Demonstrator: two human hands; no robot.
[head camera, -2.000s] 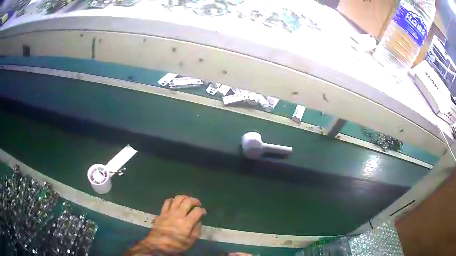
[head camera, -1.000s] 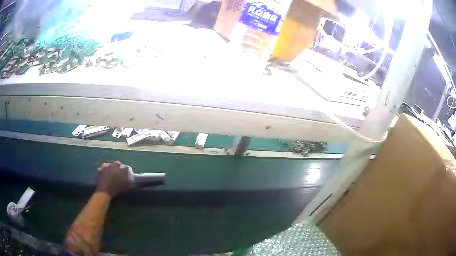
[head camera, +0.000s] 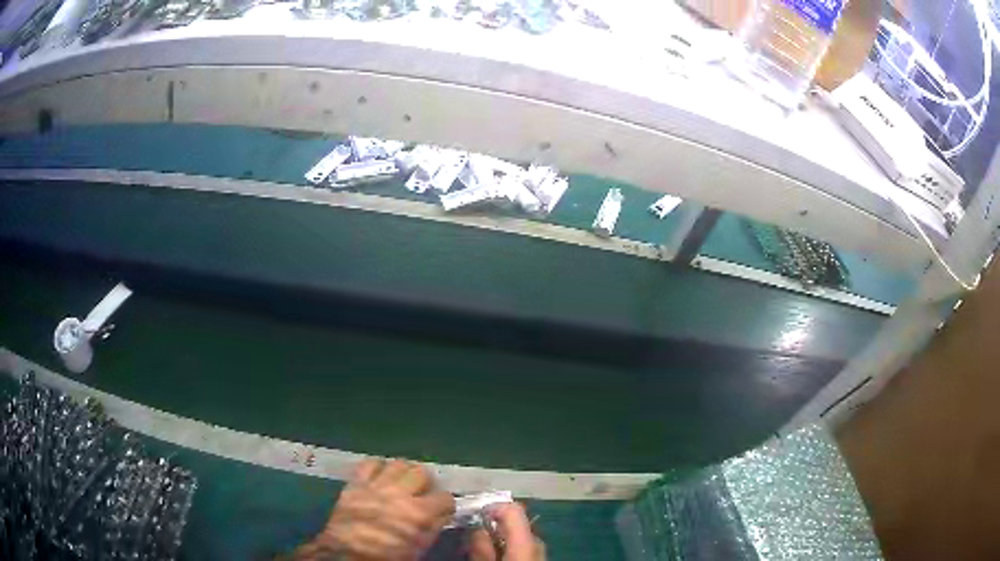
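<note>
My left hand (head camera: 384, 510) is at the bottom centre, closed around a white device; its round head is hidden under the hand. The white handle (head camera: 483, 501) projects to the right between my hands. My right hand (head camera: 508, 537), cut off by the bottom edge, has its fingertips pinched at the handle. Small thin bits show there, too small to tell apart. Another white device housing (head camera: 77, 342) lies on the green belt at the left, its handle pointing up and right.
The green conveyor belt (head camera: 439, 384) runs across. A glittering heap of circuit boards (head camera: 88, 482) is at lower left, a bubble-wrapped stack (head camera: 768, 504) at lower right. White handle covers (head camera: 472, 181) lie beyond the belt, under the shelf edge (head camera: 439, 115). A bottle (head camera: 792, 49) stands upper right.
The device that lay mid-belt, reached by my left hand a second ago, is gone from there; a device is now between my hands at the near edge. The view has swung right and back.
</note>
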